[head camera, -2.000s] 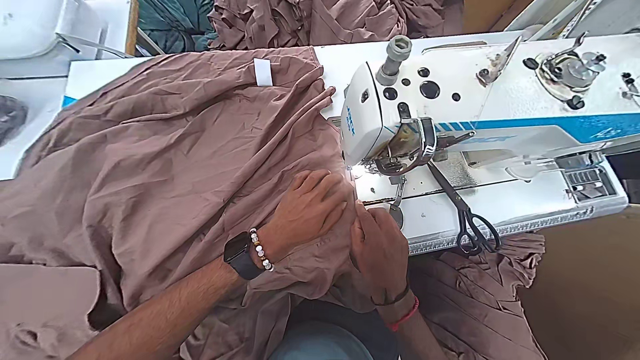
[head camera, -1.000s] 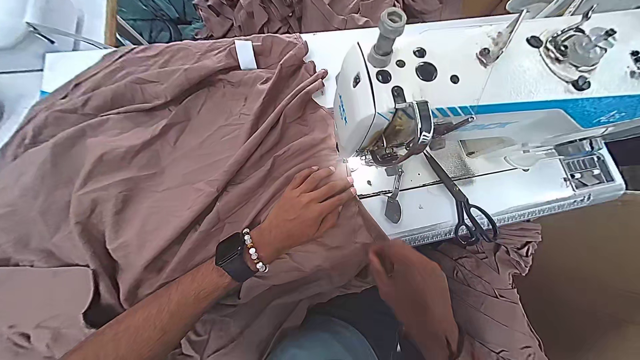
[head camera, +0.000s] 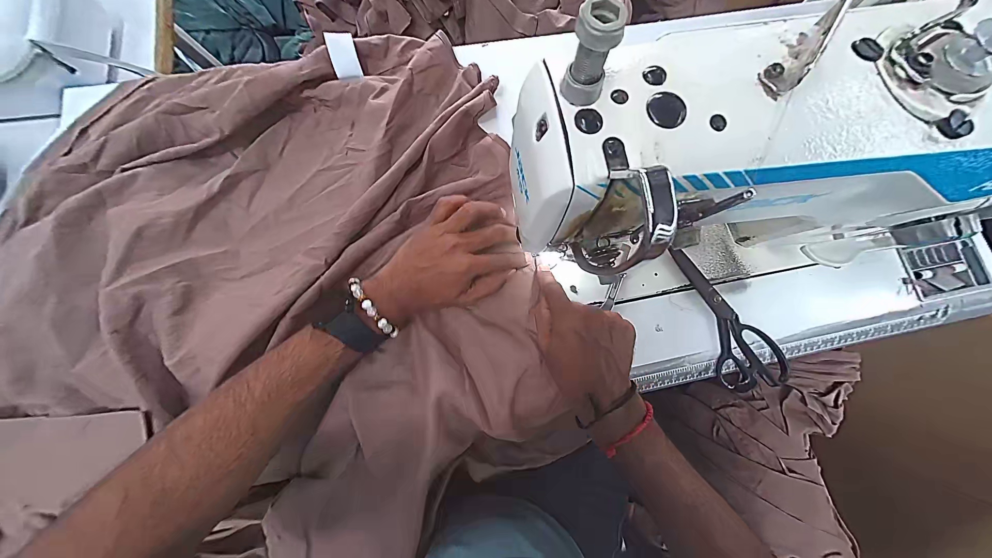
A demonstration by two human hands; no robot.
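A large mauve-brown fabric piece (head camera: 232, 186) covers the left of the sewing table and hangs over its front edge. My left hand (head camera: 453, 256) lies flat on it, palm down, just left of the lit needle area. My right hand (head camera: 585, 341) pinches the cloth's right edge close in front of the presser foot, the fingertips partly hidden. The white industrial sewing machine (head camera: 744, 139) stands at the right, with its needle and foot mostly hidden behind the finger guard. A white tag (head camera: 343, 56) sits on the fabric's far edge.
Black-handled scissors (head camera: 728, 325) lie on the machine bed right of my right hand, handles over the table's front edge. More brown fabric (head camera: 744, 434) hangs below at the right. Further brown cloth (head camera: 496, 19) and dark green cloth (head camera: 240, 31) lie beyond the table.
My right hand, lower and away from the needle a second ago, has come up to the fabric's edge by the presser foot. My left hand stays flat on the cloth.
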